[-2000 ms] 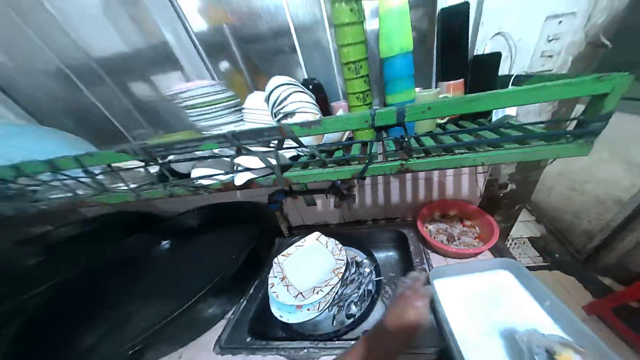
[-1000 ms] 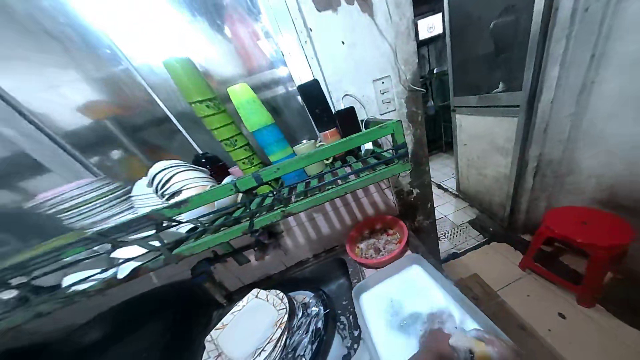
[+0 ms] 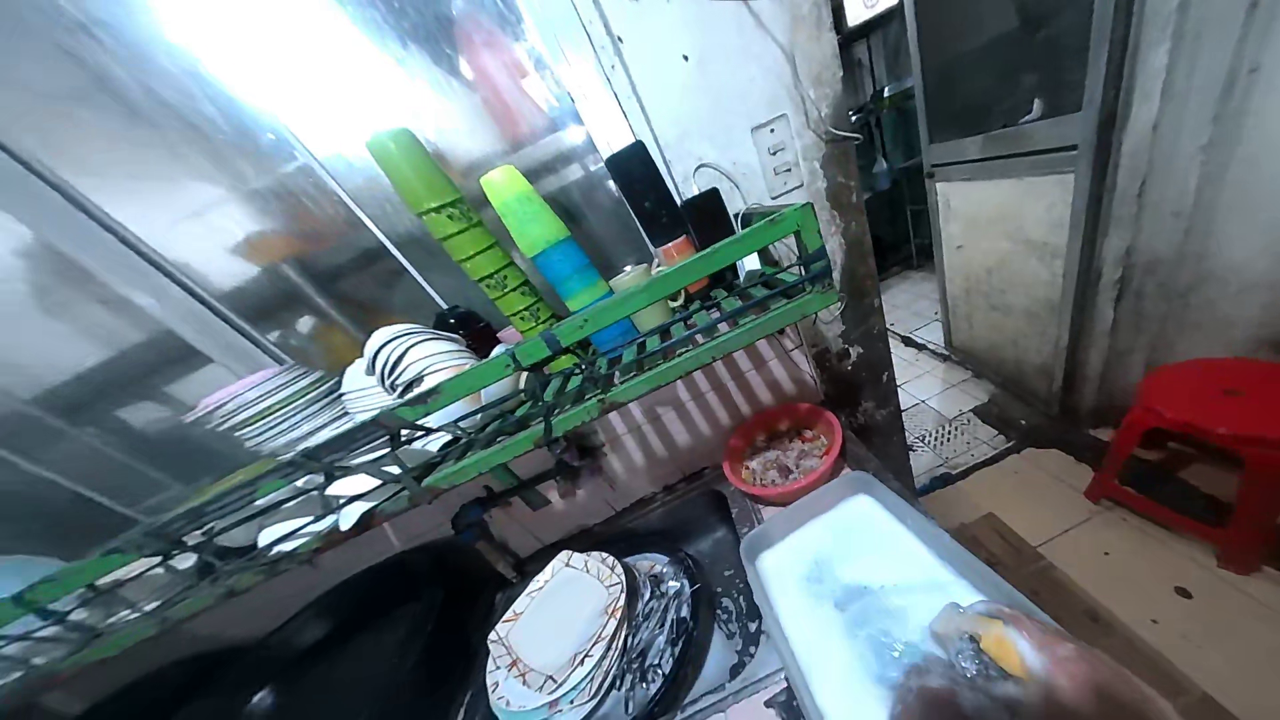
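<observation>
My right hand point(image 3: 1075, 660) is at the lower right, shut on a soapy yellow sponge point(image 3: 1002, 645) with a silvery scouring pad point(image 3: 970, 658) against it. My left hand point(image 3: 930, 690), blurred and cut off by the bottom edge, is close beside the sponge; its fingers are hidden. Both are over a pale plastic tub point(image 3: 757, 560) of whitish, sudsy water. Left of the tub, square patterned plates point(image 3: 565, 620) are stacked in a dark round pan beside a heap of metal cutlery point(image 3: 660, 610), in the black sink point(image 3: 715, 520).
A red bowl of food scraps point(image 3: 785, 455) sits behind the tub. A green rack point(image 3: 690, 360) holding plates, bowls, stacked cups and phones crosses above the sink. A large black wok-like vessel point(image 3: 330, 640) is at lower left. A red stool point(image 3: 1215, 410) stands on the floor at right.
The view has swung right. My left hand, earlier between the plates and the tub, is now over the tub beside the sponge.
</observation>
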